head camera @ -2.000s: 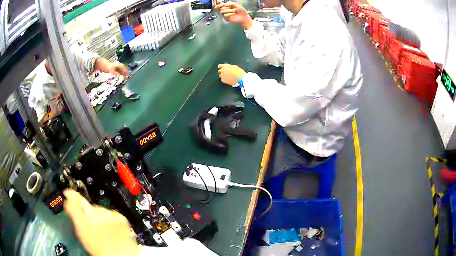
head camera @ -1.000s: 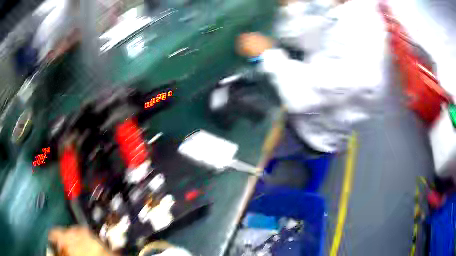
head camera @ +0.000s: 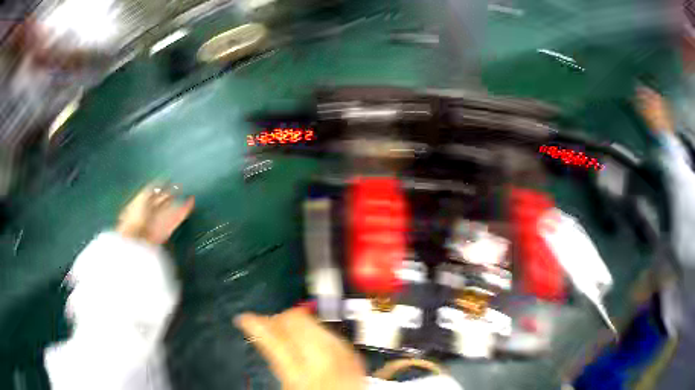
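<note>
The view is strongly blurred. My left hand [head camera: 156, 215] is over the green mat at the left, its fingertips bent around a small pale spot; I cannot tell if it holds something. My right hand [head camera: 309, 352] is at the bottom, left of the fixture's front edge, fingers spread, with nothing visible in it. The black two-station fixture [head camera: 438, 122] stands in front of me. Its left red clamp handle [head camera: 377, 232] and right red clamp handle [head camera: 536, 244] both point toward me. White-cornered left nest [head camera: 379, 324] and right nest [head camera: 474, 327] show orange-brown bits.
Red digits glow on the left display [head camera: 280, 136] and right display [head camera: 571, 157]. A tape roll [head camera: 232, 42] lies at the back left. A white power strip [head camera: 577, 255] is right of the fixture. Another person's hand [head camera: 654, 110] and sleeve show at the right edge.
The view has swung left, bringing the fixture to the middle. My left hand has come into view. My right hand is off the left clamp area, where it was two seconds ago.
</note>
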